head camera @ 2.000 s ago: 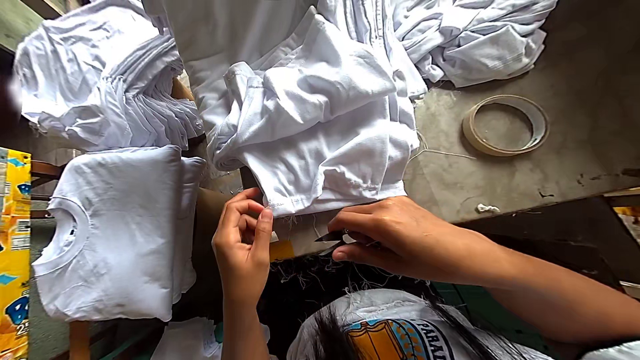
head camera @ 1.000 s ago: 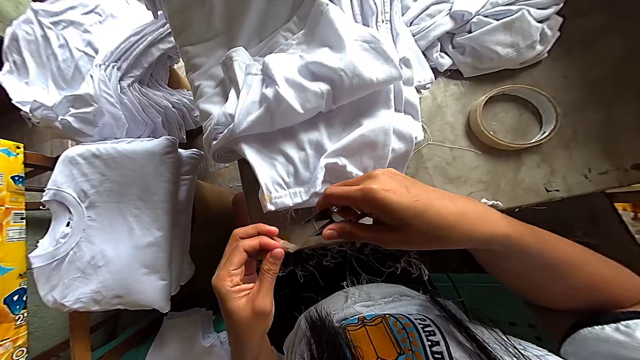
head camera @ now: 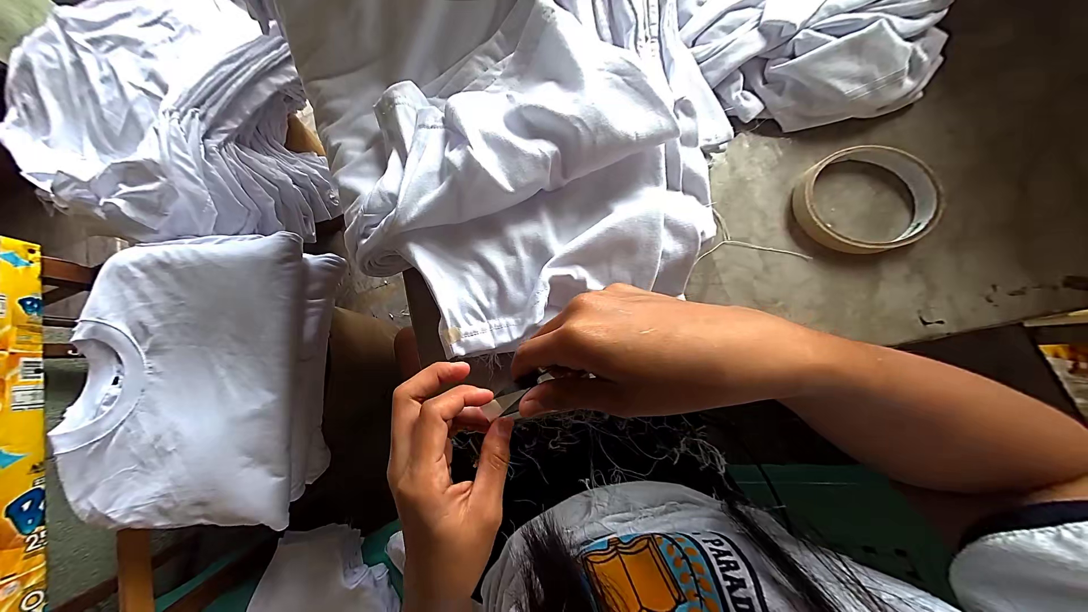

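My left hand [head camera: 450, 467] pinches a small pale piece, perhaps tape or a fabric scrap [head camera: 495, 408], between thumb and fingers. Close against it on the right, my right hand [head camera: 629, 353] holds a small dark-handled cutting tool [head camera: 520, 395], probably thread snips, whose pointed blade lies at the pale piece. The grip hides most of the tool. Just above both hands, the stitched hem of a crumpled white garment [head camera: 527, 229] hangs at the table's near edge, with frayed threads and a small yellowish patch at its corner. Neither hand appears to hold this garment.
A roll of tape [head camera: 867, 200] lies on the grey table [head camera: 977, 255], near a loose thread. Folded white T-shirts [head camera: 195, 374] are stacked at left, below a pile of white garments [head camera: 170, 127]. More white cloth [head camera: 833, 59] lies at top right. Thread scraps cover the dark lap.
Two seconds ago my left hand was at the garment's hem corner; it has since come away from it, down toward me. My right hand and the tool have moved close to the left fingertips.
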